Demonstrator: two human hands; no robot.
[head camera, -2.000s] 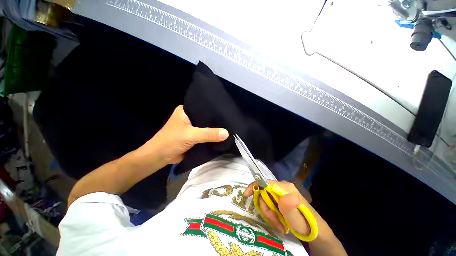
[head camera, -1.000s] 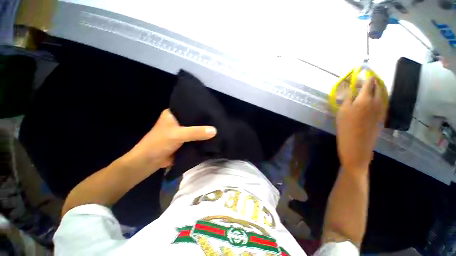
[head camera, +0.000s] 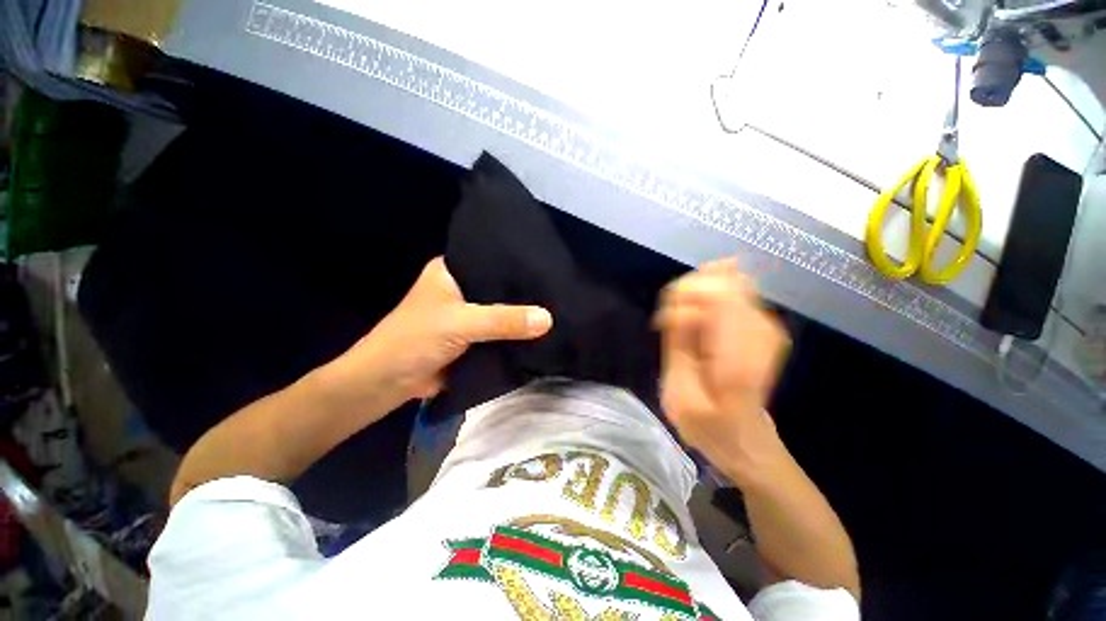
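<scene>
The black fabric piece (head camera: 516, 243) hangs over my lap, with its pointed top end against the grey table edge. My left hand (head camera: 455, 328) holds it, thumb on top and fingers hidden behind the cloth. My right hand (head camera: 722, 352) is blurred and in the air to the right of the cloth, below the table edge; no tool shows in it, and its fingers look curled. The tailor's scissors (head camera: 928, 224) lie on the white tabletop, yellow handles towards me and blades pointing away.
A mobile phone (head camera: 1035, 246) lies right of the scissors with a cable at its lower end. The table ruler (head camera: 582, 140) runs along the grey front edge. Metal machine parts (head camera: 998, 67) stand at the top right. A green bundle (head camera: 67, 176) is at the left.
My right hand carried the scissors to the tabletop, let them go beside the phone and moved back left towards the cloth. My left hand keeps its hold on the cloth.
</scene>
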